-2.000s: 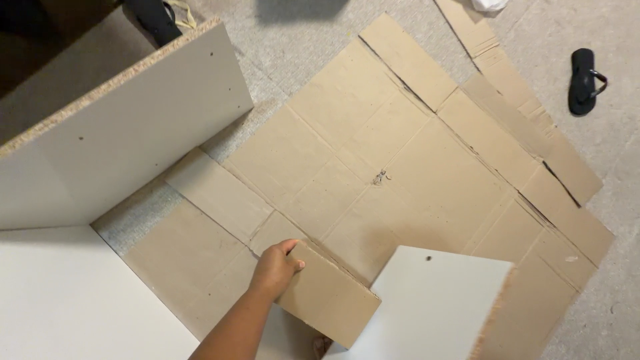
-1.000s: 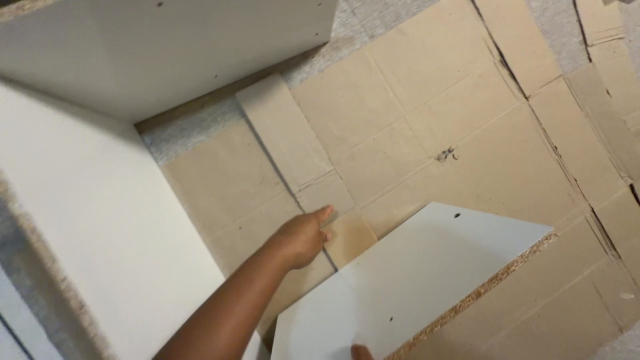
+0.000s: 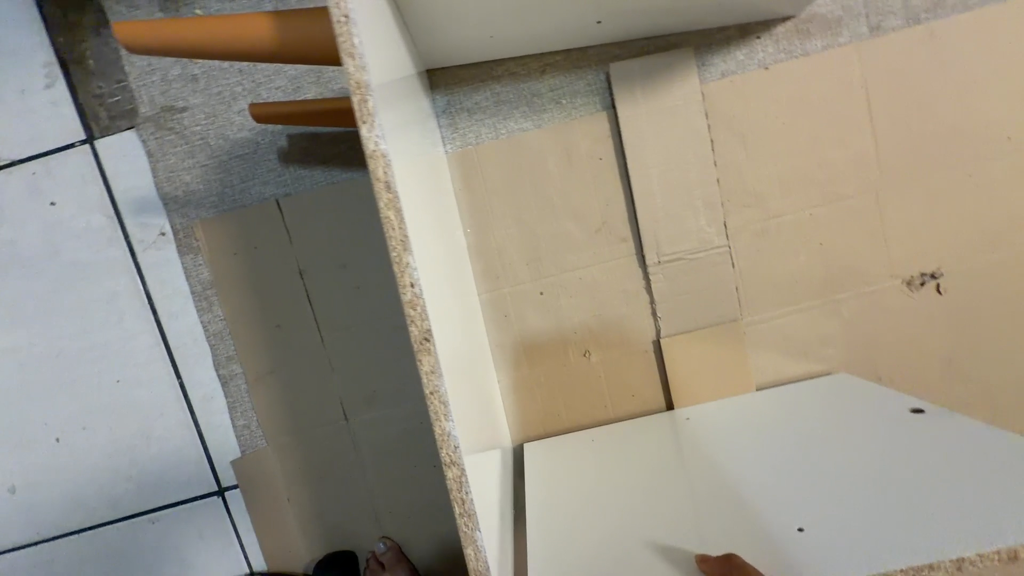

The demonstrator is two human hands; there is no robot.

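Note:
A finger of my right hand (image 3: pixel 726 564) shows at the bottom edge, against the face of a white particleboard panel (image 3: pixel 720 480); the rest of that hand is out of frame. This panel has small dark holes and a raw chipboard edge at lower right. My left hand is out of view. Left of the panel, a long white board (image 3: pixel 436 264) with a raw chipboard edge runs down the view. A thin gap separates the two near the bottom. Another white panel (image 3: pixel 576 28) meets the long board at the top.
Flattened cardboard (image 3: pixel 800 176) covers the floor, with a cardboard strip (image 3: pixel 672 160) on it. Two orange-brown tapered legs (image 3: pixel 232 36) project from the long board's left side. A bare foot (image 3: pixel 388 558) and dark footwear (image 3: pixel 336 563) show at the bottom, near white floor tiles (image 3: pixel 104 320).
My left hand held a cardboard piece, then was apart from it over the floor; now it is out of view. The view has swung left, bringing the legs and tiles in.

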